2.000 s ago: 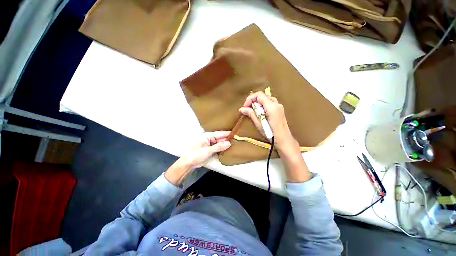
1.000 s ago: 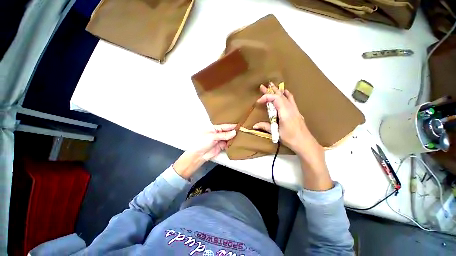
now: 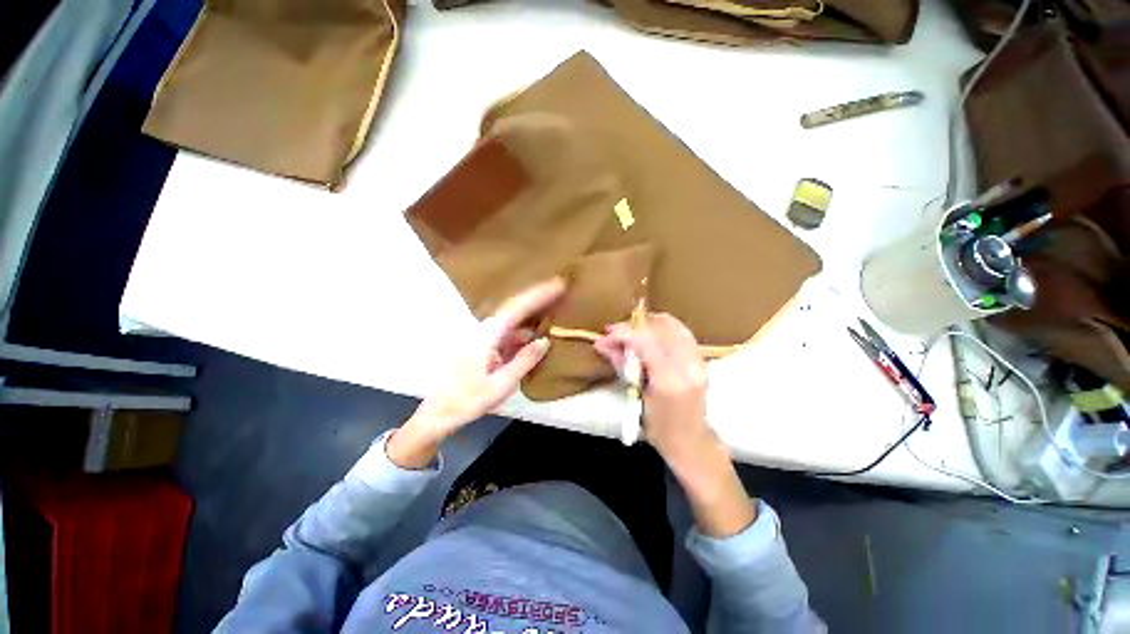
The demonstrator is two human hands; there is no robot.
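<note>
A tan-brown handbag body (image 3: 694,211) lies on the table in front of me, with a dark red-brown leather patch (image 3: 471,192) at its left and a small pale yellow label (image 3: 623,214) near its middle. Pale piping (image 3: 574,333) runs between my hands at the near edge. My left hand (image 3: 490,353) is at the bag's near edge, fingers partly spread; its fingertip contact is unclear. My right hand (image 3: 663,372) holds a white-gold pen-like tool (image 3: 633,396), tip pointing away from me, and its fingertips are at the piping.
Another brown bag (image 3: 279,87) lies at the upper left; more brown bags (image 3: 843,19) are at the top. At right are a mottled slim tool (image 3: 862,108), a small yellow block (image 3: 810,202), a cream tool cup (image 3: 911,282), red-and-black snips (image 3: 895,369) and cables.
A brown flap of the bag now stands raised between my hands, where a thin strip showed before. My right hand has moved down towards me, uncovering the yellow label. The view has shifted.
</note>
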